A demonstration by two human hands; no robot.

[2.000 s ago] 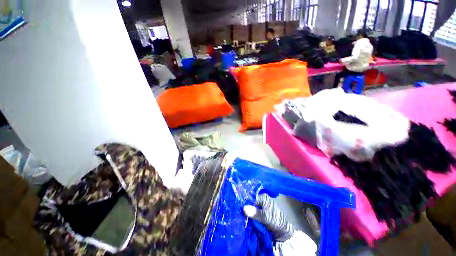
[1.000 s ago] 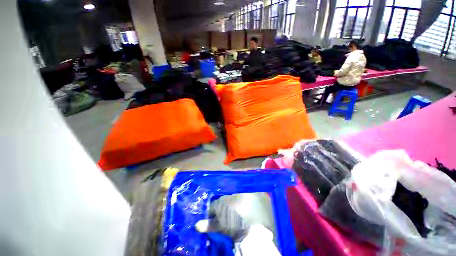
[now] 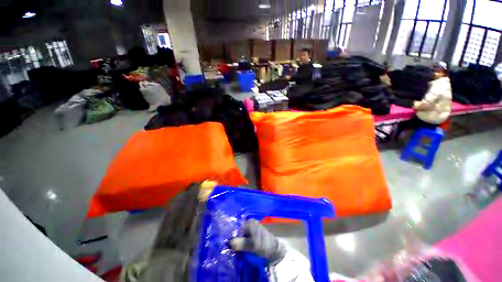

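Note:
A bright blue plastic stool point(image 3: 269, 202) is held on its side low in front of me, with its legs to the right. Its dark padded seat point(image 3: 177, 231) faces left, and shiny clear film wraps the blue part beside it. My right hand point(image 3: 258, 241), in a grey knit glove with a whitish sleeve, reaches from the lower right and grips the stool's underside. Some fingers are hidden by the stool or blurred. My left hand is not in view.
Two bales under orange covers point(image 3: 325, 160) point(image 3: 170, 160) stand ahead. A pink table point(image 3: 479, 242) with a blurred plastic bag point(image 3: 424, 270) is at lower right. A white pillar edge is at lower left. A person point(image 3: 435, 102) sits on a blue stool; another person point(image 3: 304, 69) is farther back.
The view has moved forward past the white pillar and the pink table. The orange bales are closer. The camouflage item has left the view. The stool stays in my right hand.

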